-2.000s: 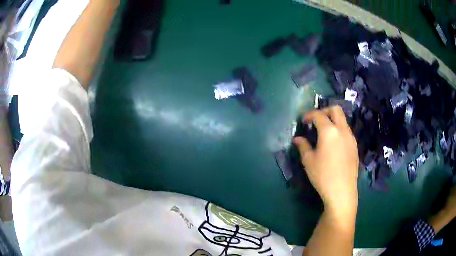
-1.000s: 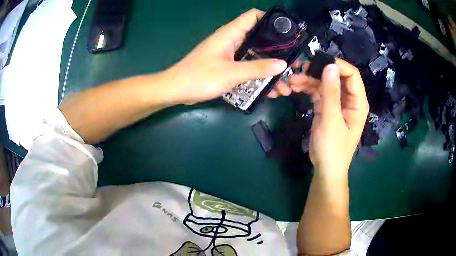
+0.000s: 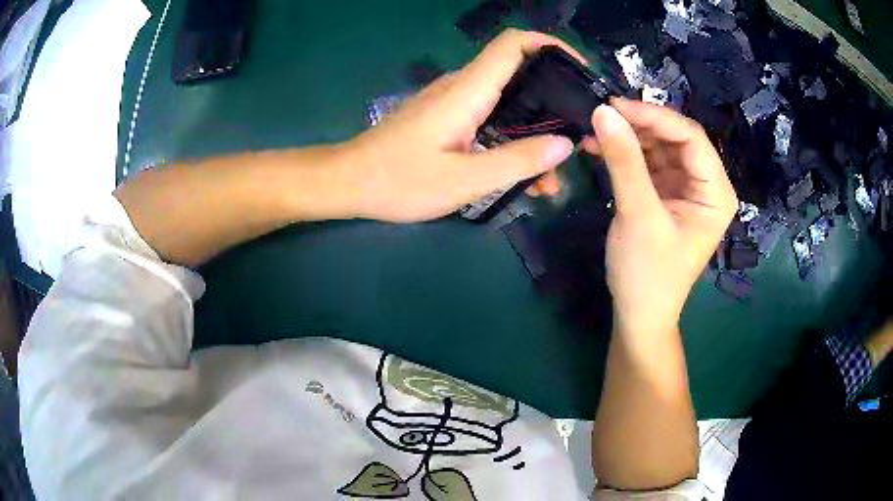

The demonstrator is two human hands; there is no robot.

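An open black handset lies tilted in my left hand, with the thumb across its near side and fingers around the far side. A thin red wire crosses it. Its pale lower section is mostly hidden by my thumb. My right hand has thumb and index fingertips together at the handset's upper right edge. The handset's top end looks plain black; the round part is not visible. Whether a small black piece is under my right fingertips cannot be told.
A large pile of small black and silver pieces covers the right side. A black handset lies at upper left, beside a white sheet. Another person's checked cuff shows at lower right.
Two seconds ago my right hand was at the pile. One second ago it held a small black piece beside the handset; now its fingertips are at the handset's edge and the round part is hidden.
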